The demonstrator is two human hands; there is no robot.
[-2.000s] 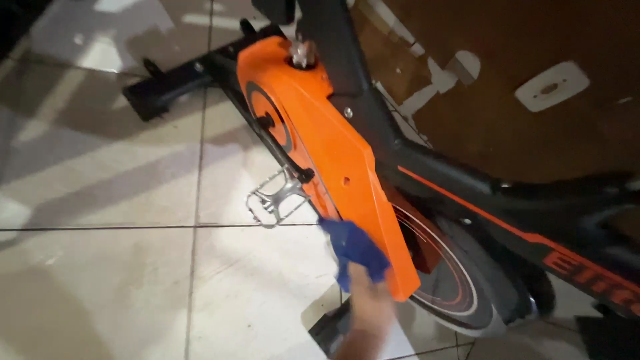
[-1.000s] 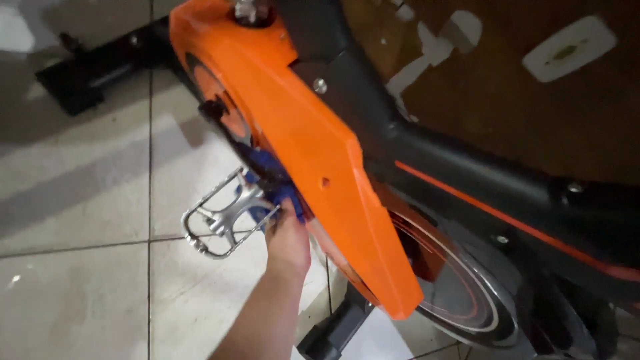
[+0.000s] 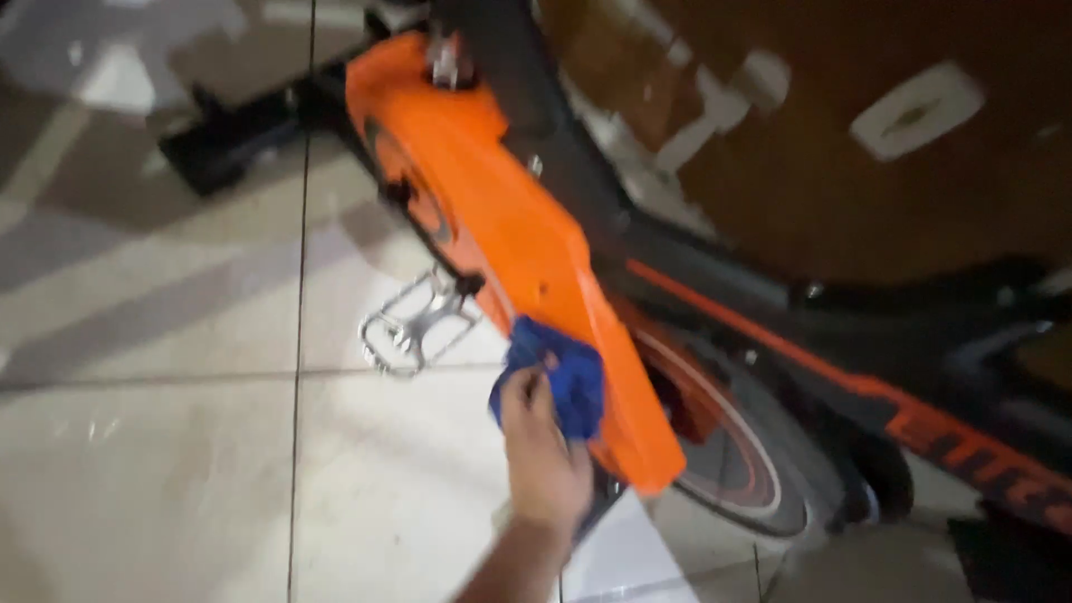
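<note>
My left hand (image 3: 544, 469) reaches up from the bottom edge and grips a blue cloth (image 3: 565, 377). The cloth lies against the lower left part of the orange plastic guard (image 3: 536, 226) of an exercise bike. Left of the cloth, a silver metal pedal (image 3: 419, 322) hangs on the black crank arm (image 3: 435, 247). The bike's black frame (image 3: 720, 260), with an orange stripe and lettering, runs to the right, above the flywheel (image 3: 745, 452). My right hand is out of view. The picture is blurred.
A black stabilizer foot (image 3: 226, 151) juts out at the upper left. White floor tiles (image 3: 167, 469) lie beneath the bike. At the upper right, a brown surface (image 3: 804, 184) bears a pale rounded rectangular piece (image 3: 917, 109).
My left hand and the cloth have moved from behind the pedal, beside the crank, to the lower part of the orange guard. The view has shifted and taken in more of the bike.
</note>
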